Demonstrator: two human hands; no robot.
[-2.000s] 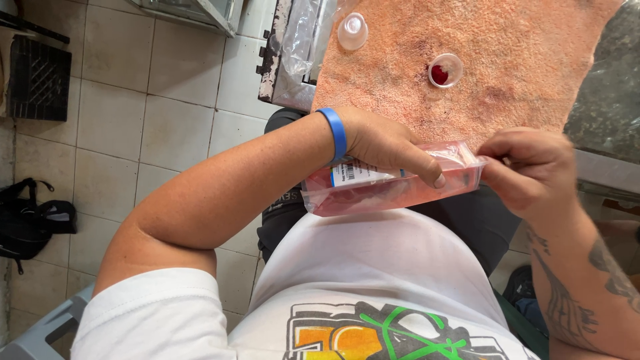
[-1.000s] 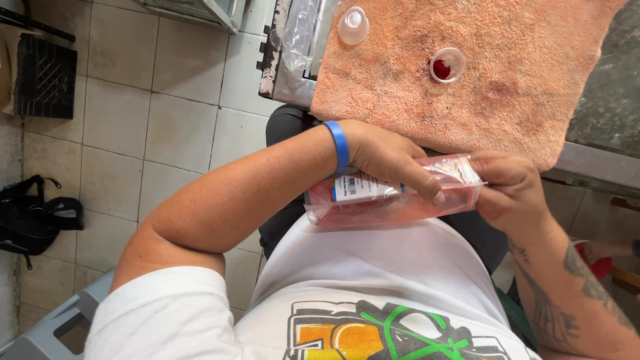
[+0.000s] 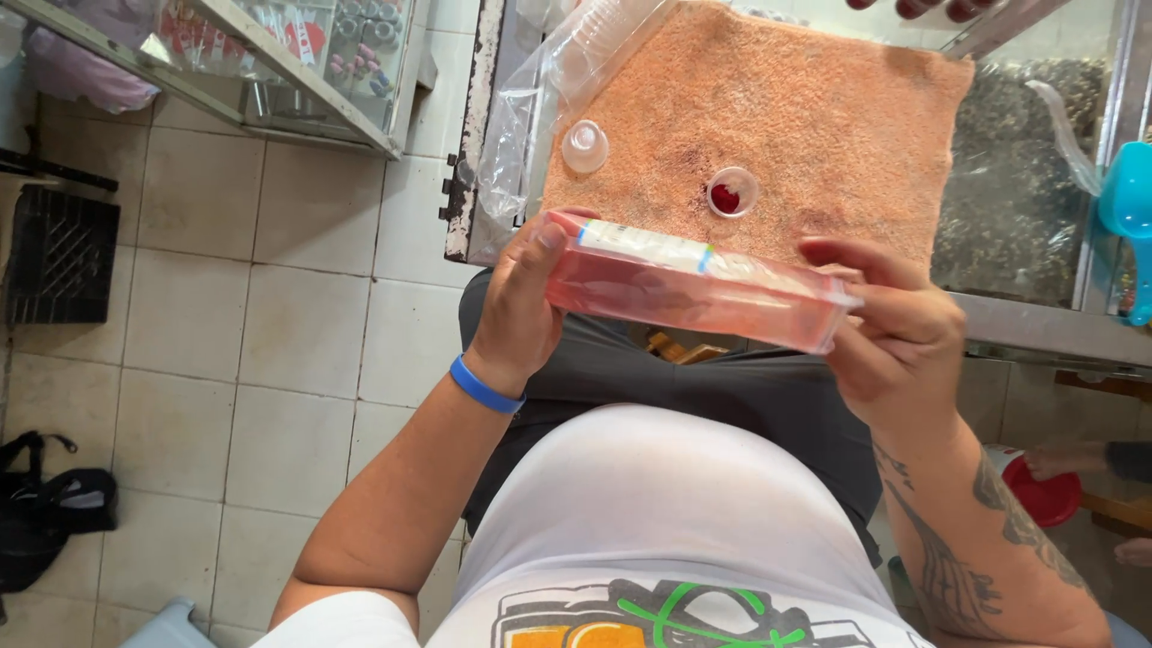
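Observation:
A clear plastic package with pink-red contents and a printed label (image 3: 693, 292) is held level above my lap, at the near edge of an orange towel (image 3: 810, 117). My left hand (image 3: 526, 301), with a blue wristband, grips its left end, thumb on top. At the right end the fingers of my right hand (image 3: 886, 324) pinch the package's corner; they are slightly blurred. Beyond it on the towel stands a small clear cup (image 3: 732, 193) with something dark red inside. Another small clear plastic cup (image 3: 585, 147) sits at the towel's left edge.
Clear plastic wrap with stacked cups (image 3: 594, 54) lies along the towel's upper left. A turquoise scoop (image 3: 1129, 193) is at the right, over a glass-topped case. A glass cabinet (image 3: 297, 90) stands at upper left, a black crate (image 3: 61, 256) below it. Another person's hand (image 3: 1066, 457) reaches a red object at lower right.
My left hand has gone from lying across the package to gripping its left end. The package has moved away from my belly and turned, its right end now nearer me.

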